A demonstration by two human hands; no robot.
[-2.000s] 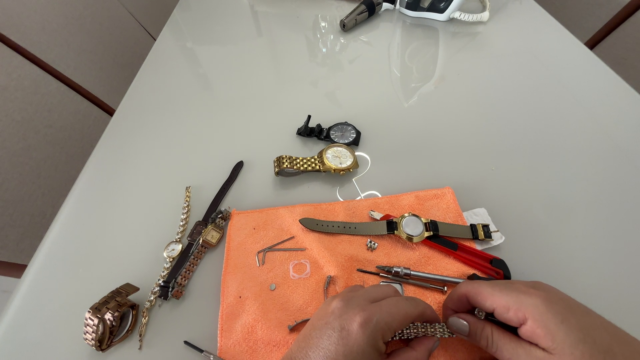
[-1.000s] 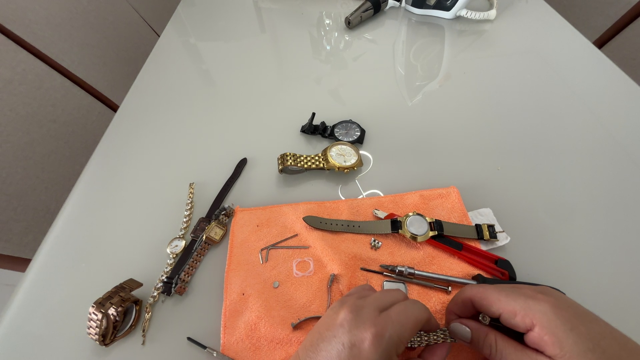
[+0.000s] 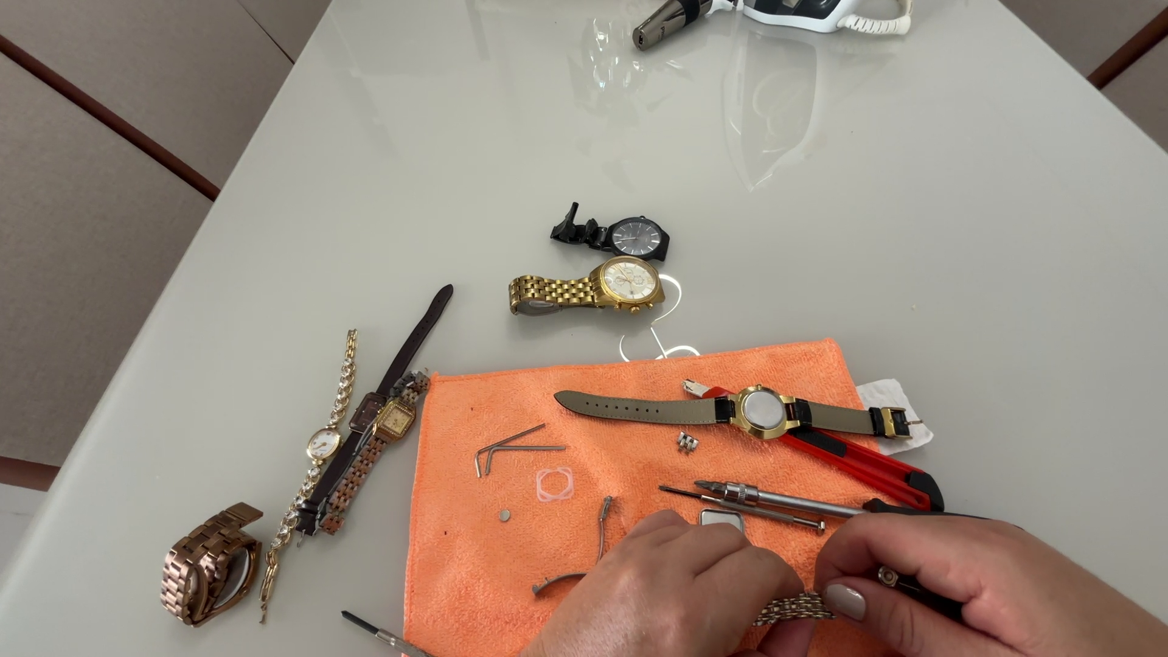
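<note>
My left hand (image 3: 671,593) and my right hand (image 3: 967,584) meet at the lower right, both gripping a metal link watch bracelet (image 3: 792,608) whose rest is hidden by my fingers. A dark-handled tool (image 3: 922,589) with a metal end also lies within my right hand; its tip is hidden. Under them is an orange cloth (image 3: 493,566). On it, just above my hands, lie a screwdriver with a steel shaft (image 3: 776,498), a thin precision screwdriver (image 3: 744,507) and a square metal piece (image 3: 723,520). Two curved metal pieces (image 3: 602,529) are left of my left hand.
A strap watch (image 3: 763,412) lies face down over a red utility knife (image 3: 862,465). Hex keys (image 3: 516,447), small links (image 3: 687,442) and a button cell (image 3: 505,516) are on the cloth. Gold (image 3: 630,281) and black (image 3: 636,238) watches stand beyond; several more, including a rose-gold one (image 3: 210,566), are left.
My hands stay together on the bracelet and have shifted slightly. Two seconds ago my left hand covered more of the curved metal pieces, which now show more fully.
</note>
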